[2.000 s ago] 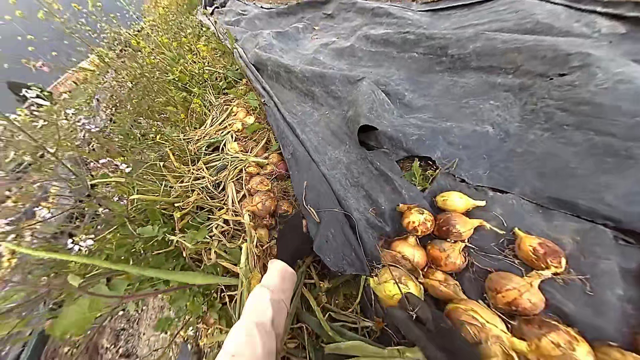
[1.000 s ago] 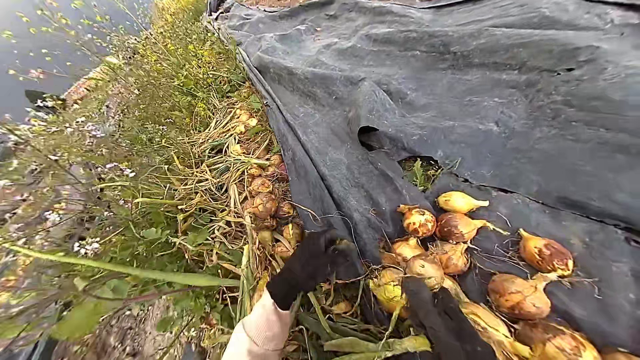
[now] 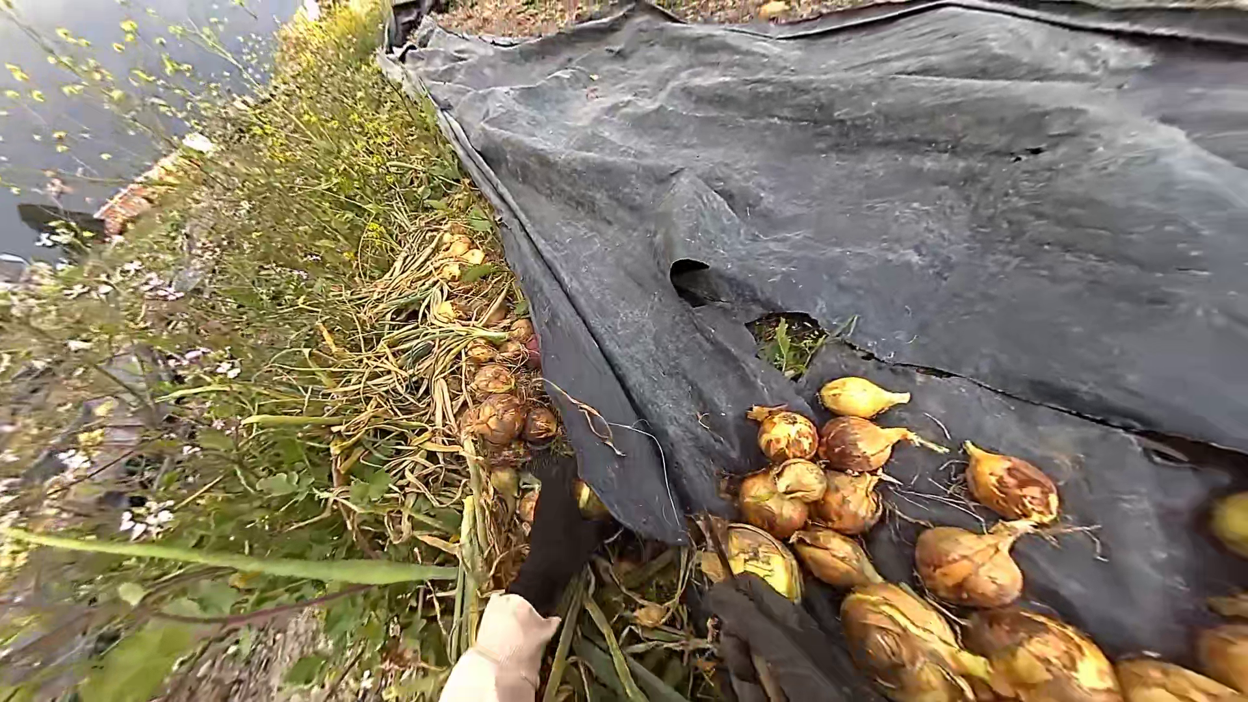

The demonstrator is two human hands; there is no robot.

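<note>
My left hand (image 3: pixel 558 531), in a black glove below a pale sleeve, reaches among the onions (image 3: pixel 495 417) lying in a row along the left edge of the black ground-cover fabric (image 3: pixel 877 185). Its fingers are hidden, so its hold cannot be told. My right hand (image 3: pixel 770 634), gloved in black as well, is at the bottom, close beside a yellow onion (image 3: pixel 763 558) in the pile; whether it grips anything cannot be seen. Trimmed onions with short necks and roots, such as a brown one (image 3: pixel 970 565), lie on the fabric to its right.
Long dried onion tops (image 3: pixel 409 341) spread left of the row. Weeds with yellow and white flowers (image 3: pixel 292 175) stand along the left side, and a green stalk (image 3: pixel 244 561) crosses the lower left. The fabric has torn holes (image 3: pixel 788 341) and a long slit near the onions.
My left hand, raised near the fabric's corner a second ago, is now down among the onions of the row. A small onion now rests on the pile where my right hand was close by.
</note>
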